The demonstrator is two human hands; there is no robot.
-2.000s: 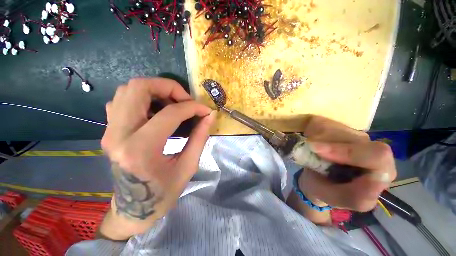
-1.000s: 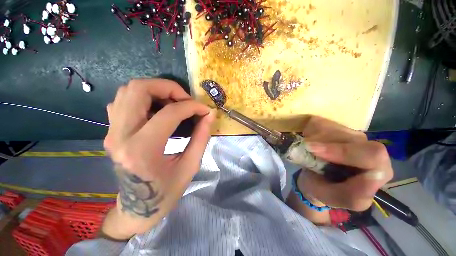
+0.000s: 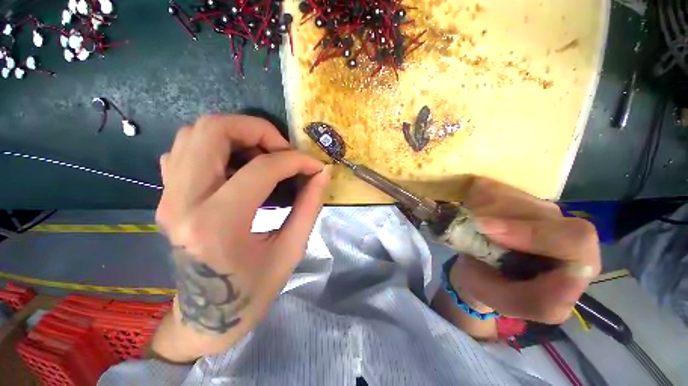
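A small dark circuit board (image 3: 325,140) with a pale square lies at the yellow mat's left edge. My right hand (image 3: 520,252) is closed around the soldering iron (image 3: 392,190), whose tip touches or nearly touches the board's lower end. My left hand (image 3: 241,188) has thumb and forefinger pinched just below the board, close to the tip. The thin pale solder wire (image 3: 83,170) runs from the left edge to the left hand. What lies between the fingertips is too small to make out clearly.
Black-headed components with red leads (image 3: 362,34) are piled behind the board. White-headed components (image 3: 75,38) lie far left, with a wired pair (image 3: 128,128) nearer. A dark winged piece (image 3: 417,129) is on the yellow mat (image 3: 520,136). A thin metal stick (image 3: 625,102) lies to the right.
The view has shifted slightly. Both hands, the iron and the board keep nearly the same positions to each other.
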